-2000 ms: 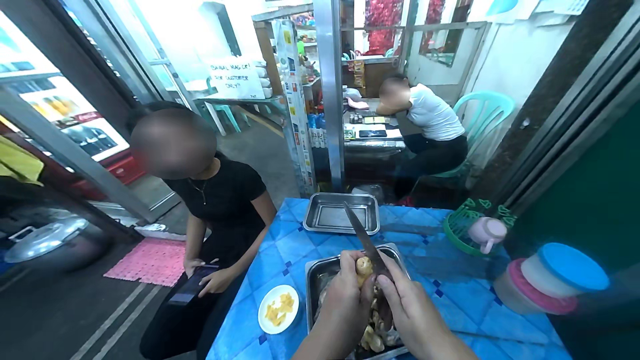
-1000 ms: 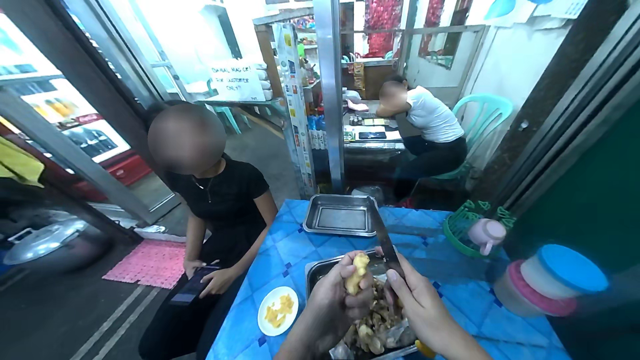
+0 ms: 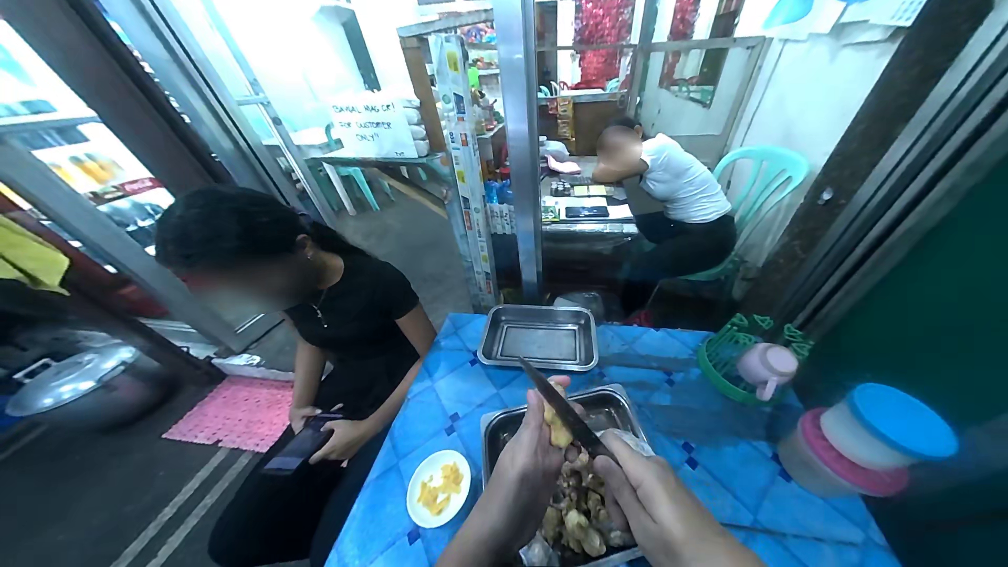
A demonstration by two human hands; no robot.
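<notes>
My left hand (image 3: 516,465) holds a partly peeled piece of ginger root (image 3: 557,425) over a deep steel tray (image 3: 492,441). In my right hand (image 3: 642,488) is a knife (image 3: 561,405), its dark blade lying against the ginger and its tip pointing up and to the left. Unpeeled ginger pieces (image 3: 583,531) and some clear plastic fill part of the tray below my hands. A small white dish (image 3: 417,510) with yellow ginger pieces (image 3: 441,488) stands left of the tray.
Beyond my hands lies a shallow steel tray (image 3: 539,342) on the blue tablecloth (image 3: 701,488). At right are a green basket (image 3: 728,386) with a pink cup (image 3: 768,366) and lidded tubs (image 3: 846,449). A seated person holds a phone (image 3: 299,446) at left; another leans on a table behind.
The knife blade has swung from nearly upright to a slant across the ginger. At left, the seated person's head has tipped down toward the phone.
</notes>
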